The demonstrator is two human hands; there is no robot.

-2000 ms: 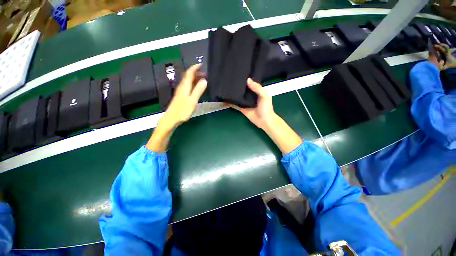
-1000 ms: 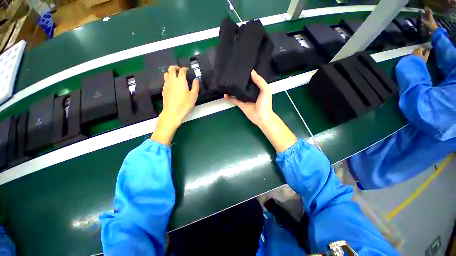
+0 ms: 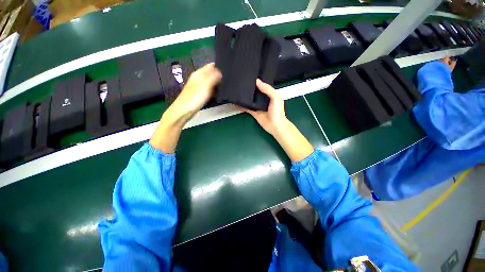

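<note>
My right hand (image 3: 272,109) holds a fanned stack of matte black foam inserts (image 3: 242,66) upright above the near rail. My left hand (image 3: 197,90) is at the stack's left edge, blurred, with its fingertips partly hidden; whether it grips a piece cannot be told. A row of open black gift boxes (image 3: 97,114) with silvery-white items inside lies on the green conveyor, with smooth black lids (image 3: 139,79) between them. The stack hides part of the row behind it.
A large slotted black foam block (image 3: 375,93) stands on the bench to the right. White guide rails (image 3: 80,150) edge the belt, and a slanted white post (image 3: 396,33) crosses it. A person in blue (image 3: 452,106) is at the right. A white tray edge shows at far left.
My left hand has moved from the boxes, left of the stack, to the stack's left edge. The boxes on the belt have shifted left. My right hand still holds the stack.
</note>
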